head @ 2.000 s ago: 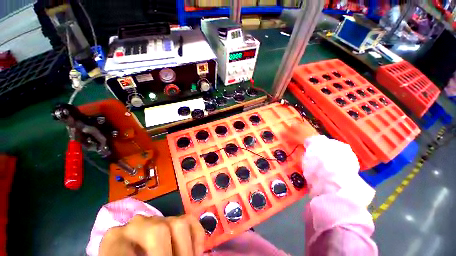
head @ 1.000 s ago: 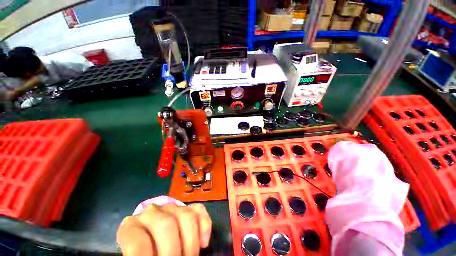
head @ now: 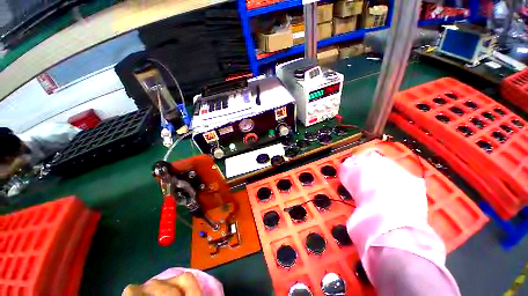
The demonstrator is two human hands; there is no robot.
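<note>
A red-orange blister tray lies in front of me with black round units in its pockets. My right hand is over the tray's upper part, mostly hidden by its pink sleeve; its fingers cannot be made out. A thin dark wire runs across the tray to the sleeve. My left hand is at the bottom edge, cut off by it, with its fingers out of clear view. The clamp fixture with a red-handled toggle clamp stands left of the tray.
Stacked red-orange trays stand at the left and right. Behind are a black-fronted controller, a white power supply, a row of discs and a metal post. A person's sleeve shows at far left, beside a black tray.
The view has swung left, then partly back right. My left hand has dropped to the bottom edge. My right sleeve has moved inward over the tray, covering more units.
</note>
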